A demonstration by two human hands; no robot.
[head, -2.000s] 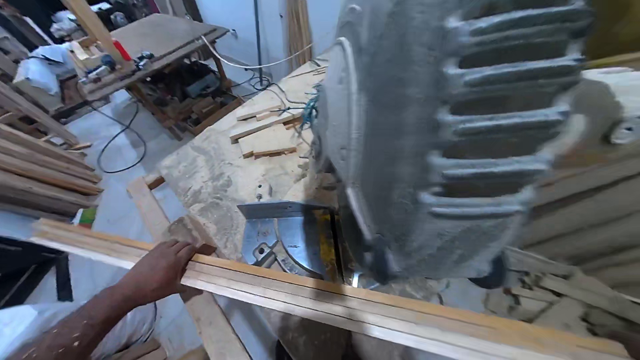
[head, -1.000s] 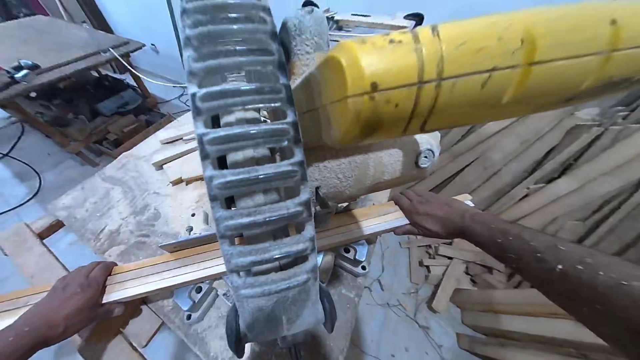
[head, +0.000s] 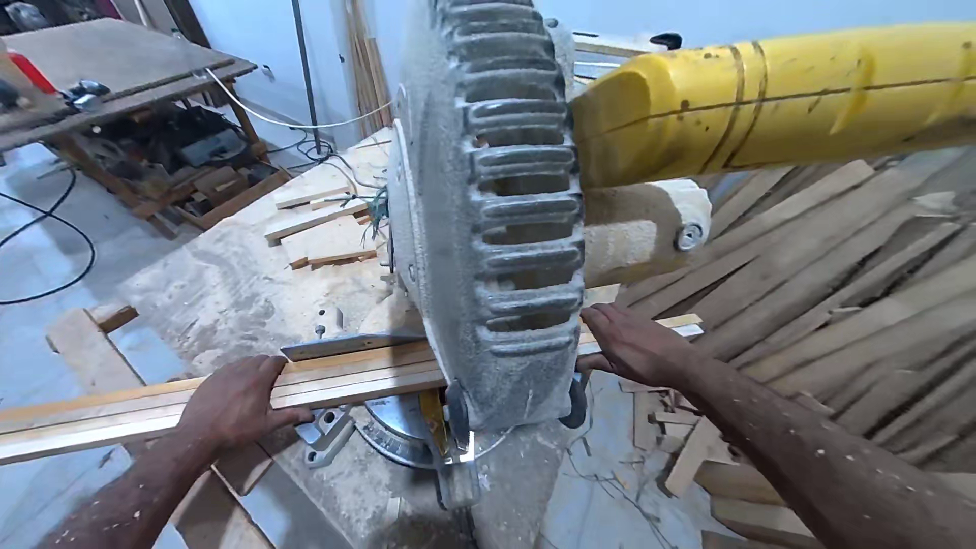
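Note:
Several long wooden strips (head: 351, 375) lie side by side across the bed of a miter saw, against its metal fence (head: 335, 347). My left hand (head: 236, 400) grips the bundle left of the saw head, thumb on the near side. My right hand (head: 629, 343) holds it near its right end, just right of the head. The dusty, ribbed saw guard (head: 511, 213) stands over the strips and hides their middle; the blade cannot be made out. A yellow housing (head: 762, 99) extends right from the head. Below the strips is the saw's turntable scale (head: 396, 435).
Wooden offcuts (head: 328, 229) lie behind the saw on the sawdust-covered bench (head: 206, 282). Stacked boards (head: 854, 267) fill the right side, with scraps (head: 671, 435) below. A worktable (head: 130, 61) stands back left, a black cable (head: 88, 252) on the floor near it.
Two seconds ago only my left hand showed, on the strips; my right hand has since come onto their right end. The view has shifted around the saw.

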